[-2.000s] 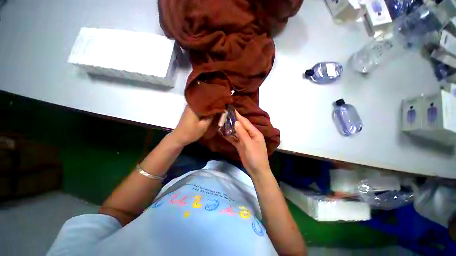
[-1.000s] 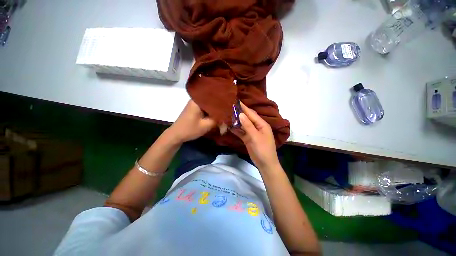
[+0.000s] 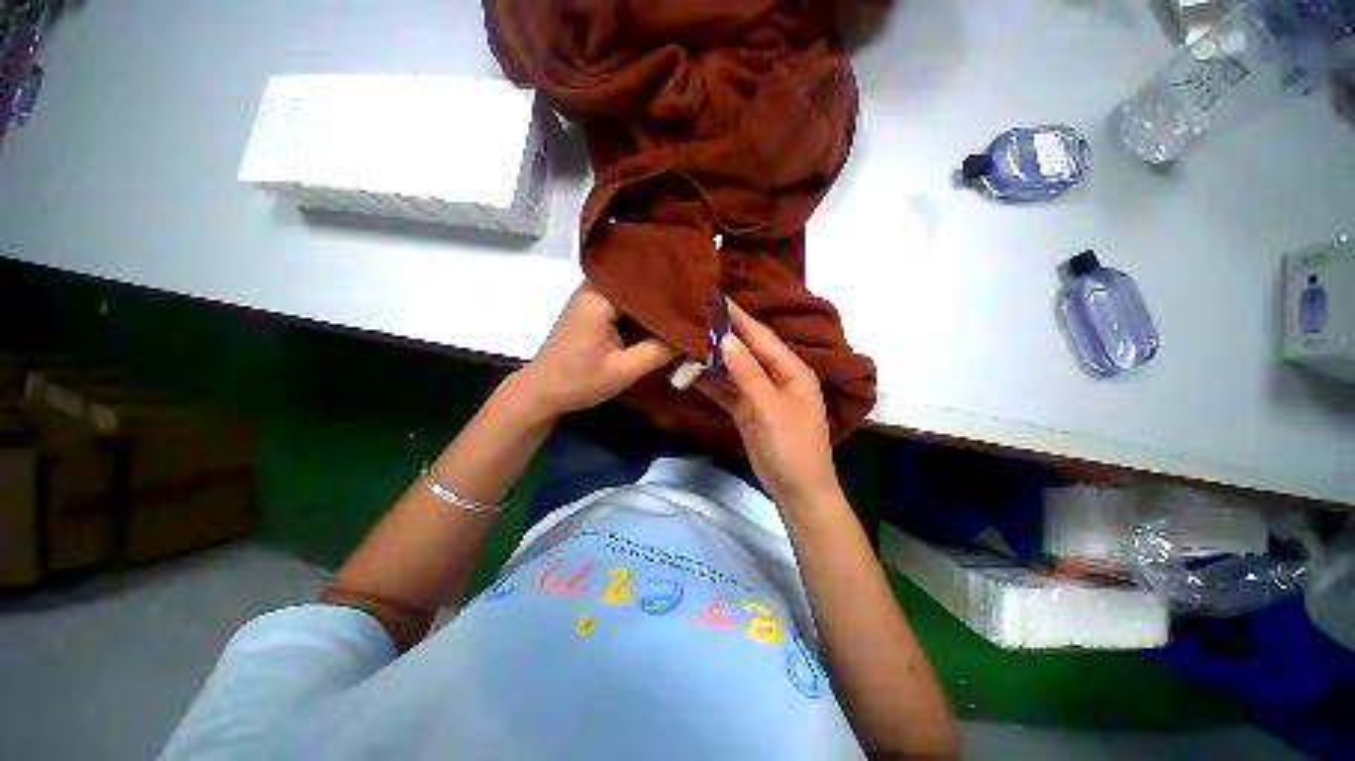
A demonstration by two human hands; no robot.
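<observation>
The rust-brown cloth (image 3: pixel 713 104) lies bunched on the table and hangs over its front edge. My left hand (image 3: pixel 592 354) holds a flap of the cloth, its fingers partly hidden under the fabric. My right hand (image 3: pixel 776 390) holds a small violet-tinted bottle (image 3: pixel 721 330) edge-on against the cloth flap, and most of the bottle is hidden. Two small violet bottles with black caps lie flat on the table to the right: one with a white label (image 3: pixel 1036 162), and one nearer the front (image 3: pixel 1109 318).
The white table (image 3: pixel 951 298) has a white carton row (image 3: pixel 401 149) left of the cloth. A small white carton (image 3: pixel 1320 305) and a large clear bottle (image 3: pixel 1189 107) are at right. Below the edge are white packaging (image 3: pixel 1025 602) and clear plastic (image 3: pixel 1211 550). Brown boxes (image 3: pixel 134 476) stand at left.
The view has shifted, so things on the table sit further right in the picture. Both hands stay at the cloth with the small bottle, which has turned edge-on.
</observation>
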